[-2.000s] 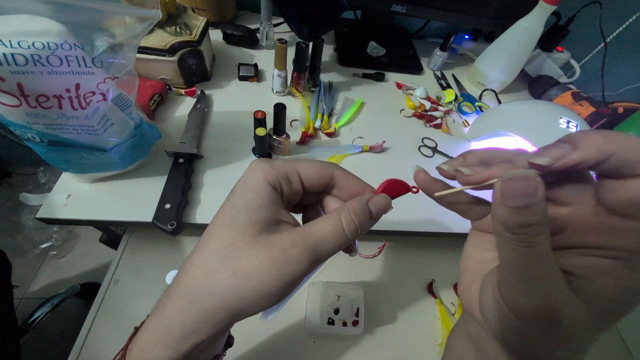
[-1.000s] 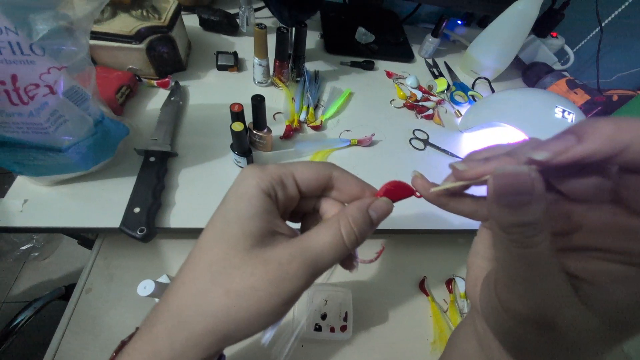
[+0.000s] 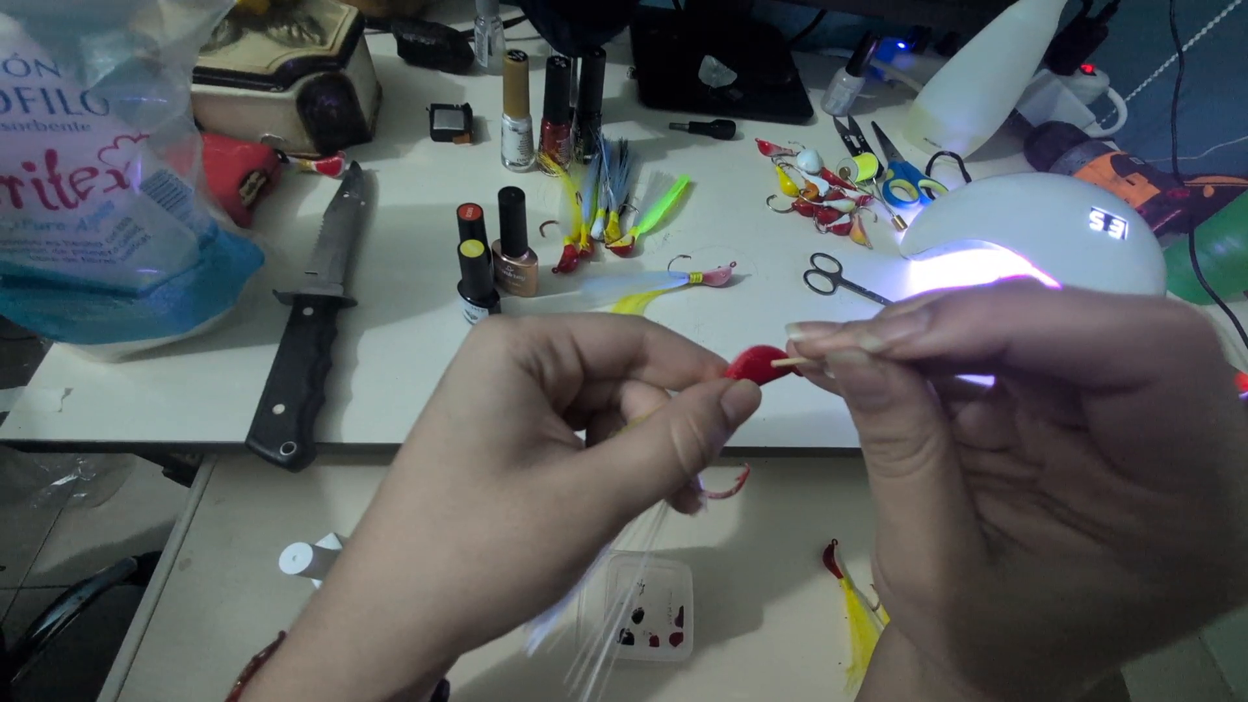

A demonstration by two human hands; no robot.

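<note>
My left hand pinches a fishing jig with a glossy red head between thumb and forefinger. Its red hook shows below my fingers, and pale translucent strands hang beneath the hand. At the right, my right hand holds a thin wooden stick, whose tip is at the red head. Below the hands lies a small clear plastic box with dark and red bits in it. A red-headed jig with a yellow tail rests near my right wrist.
A lit white curing lamp stands at the right, near small scissors and a pile of jig heads. Nail polish bottles and finished jigs occupy the middle. At the left are a sheath-less knife and a cotton bag.
The wooden stick in my right hand has moved left; its tip, apart from the red head two seconds ago, is now at it. My left hand keeps hold of the jig.
</note>
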